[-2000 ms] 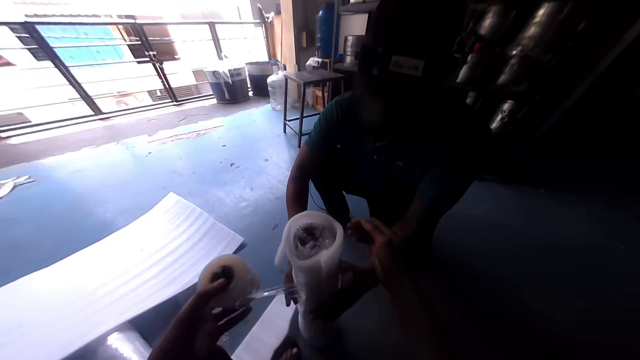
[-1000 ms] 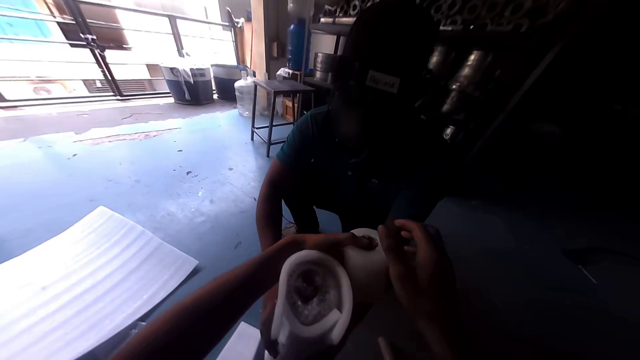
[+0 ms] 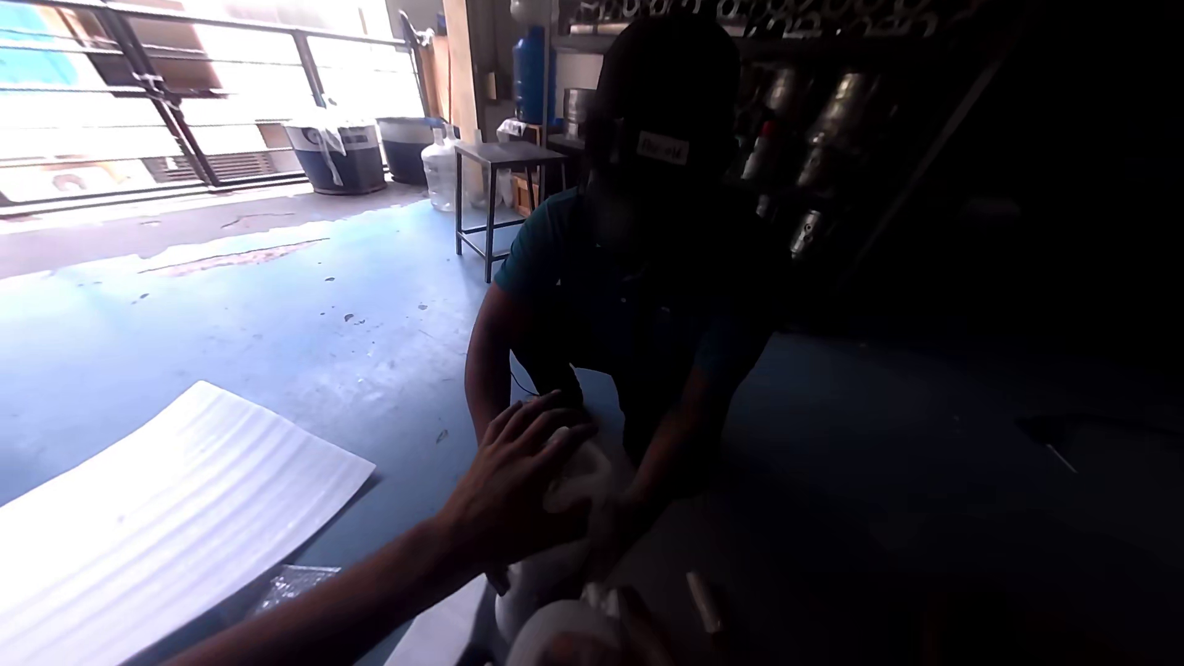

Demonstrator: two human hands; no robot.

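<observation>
My left hand (image 3: 518, 472) reaches from the lower left, its fingers curved over the side and top of a white foam-wrapped bundle (image 3: 597, 476). At the bottom edge, a pale roll (image 3: 555, 624), apparently clear wrapping tape, is near me; dark fingers of my right hand (image 3: 587, 647) are at its core. Deep shadow hides most of that hand. A co-worker crouches opposite, a hand (image 3: 634, 509) close against the bundle. The bundle's lower part and its contents are hidden by hands and shadow.
A white foam sheet (image 3: 176, 518) lies on the blue floor at left, with clear plastic (image 3: 291, 585) beside it. Behind stand a metal stool (image 3: 509, 155), a water jug (image 3: 440, 176), tubs (image 3: 338, 162) and a railing (image 3: 166, 102). Shelves with metal parts are in shadow at the right.
The roll, in my left hand in the oldest frame and behind the bundle a second ago, is now at the near side. My left hand is now over the bundle.
</observation>
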